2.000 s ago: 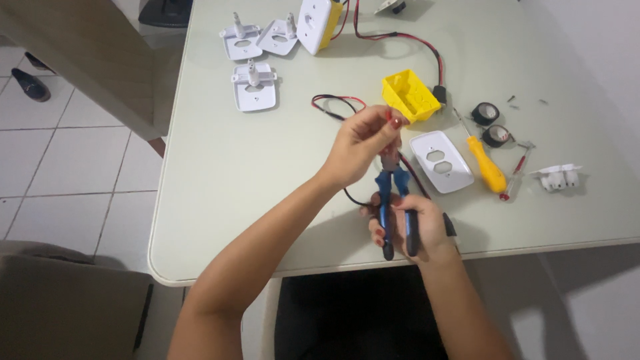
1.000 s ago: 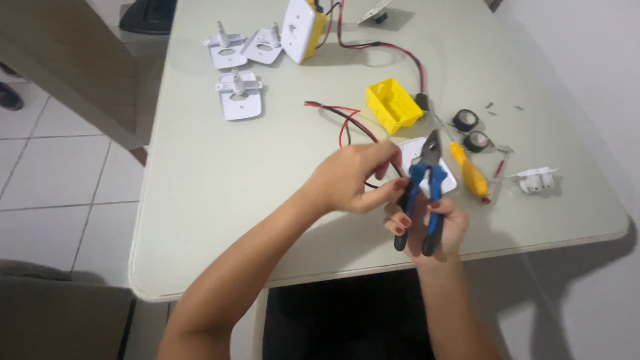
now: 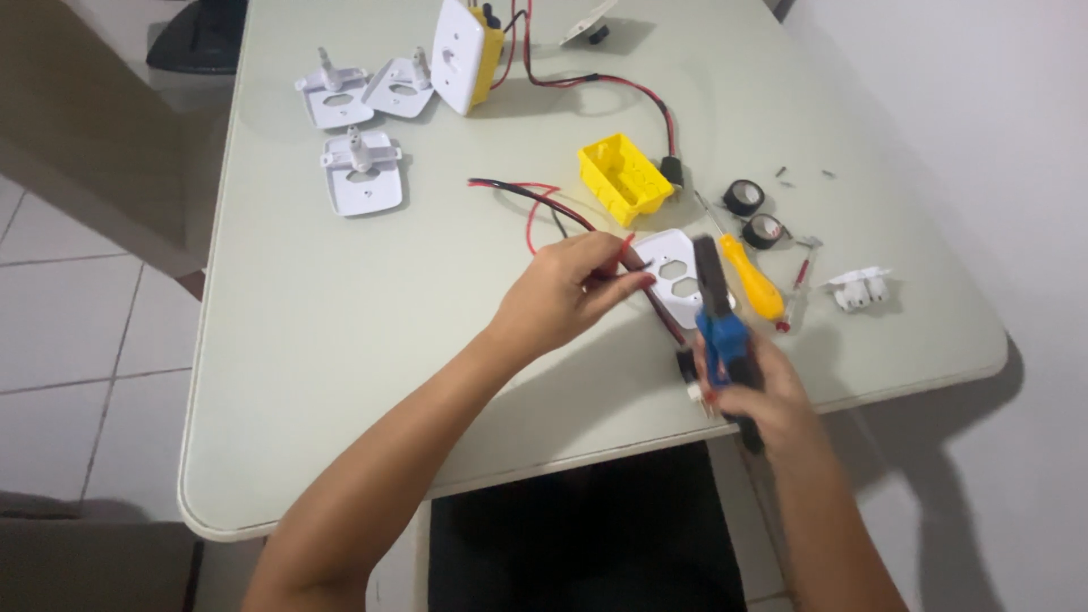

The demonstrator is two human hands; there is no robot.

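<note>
My left hand pinches the ends of a red and black wire between thumb and fingers. In my right hand is a pair of blue-handled pliers, blurred, with the jaws pointing up and away. A red and black electrical cord runs under my left fingers toward a black plug beside my right hand. Between the hands, a white outlet faceplate lies flat, partly behind the pliers. Just beyond it stands a yellow electrical box.
Right of the box lie a yellow-handled screwdriver, black tape rolls, a tester screwdriver and a white socket module. White faceplates with modules lie at the left. A mounted outlet stands at the back.
The pliers, their jaws near my left fingers before, are now apart from them, to the right. Their handles were spread and now look closer together. My left hand holds the wire ends up.
</note>
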